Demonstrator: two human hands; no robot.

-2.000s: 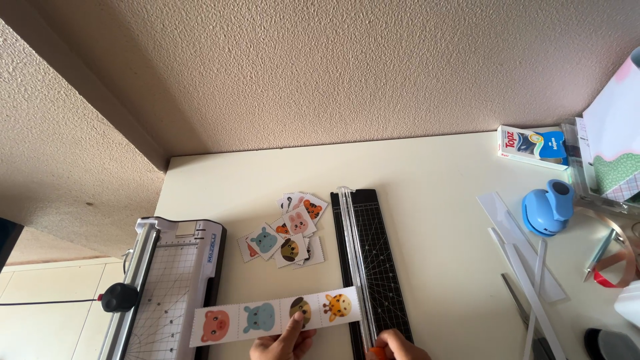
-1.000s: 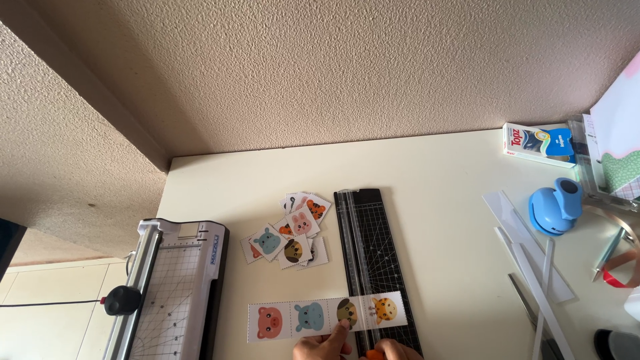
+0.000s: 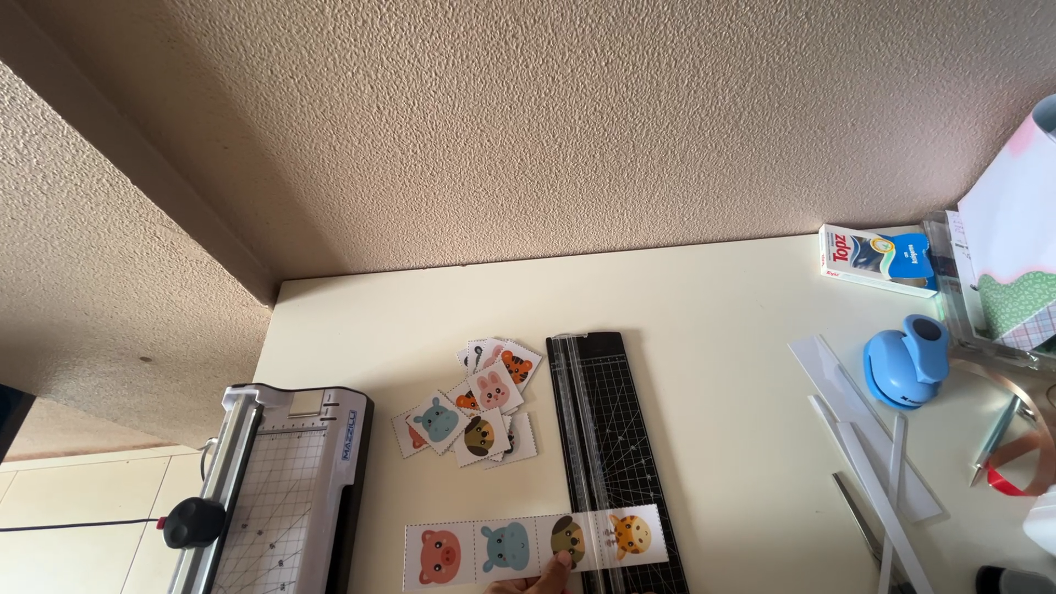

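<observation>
A white paper strip (image 3: 505, 551) printed with pig, hippo, dog and giraffe faces lies across the lower part of a black paper trimmer (image 3: 635, 445). Its giraffe end passes beneath the trimmer's clear rail. My left hand (image 3: 536, 579) presses a fingertip on the strip at the dog picture; the rest of that hand is cut off by the bottom edge. Of my right hand only a sliver (image 3: 648, 591), low on the trimmer, may show, too little to read. Beyond the strip lies a loose pile of square animal cards (image 3: 493, 389).
A larger white-and-grey paper trimmer (image 3: 285, 487) with a black knob stands at left. At right are a blue craft punch (image 3: 903, 367), white paper offcuts (image 3: 866, 487), a dark metal tool (image 3: 858, 507), a pen (image 3: 994, 437), ribbon (image 3: 1019, 454) and a small box (image 3: 874, 256) by the wall.
The strip has moved right from the trimmer's left side, so its giraffe end now lies under the rail. My right hand, visible at the trimmer earlier, has dropped almost wholly out of view.
</observation>
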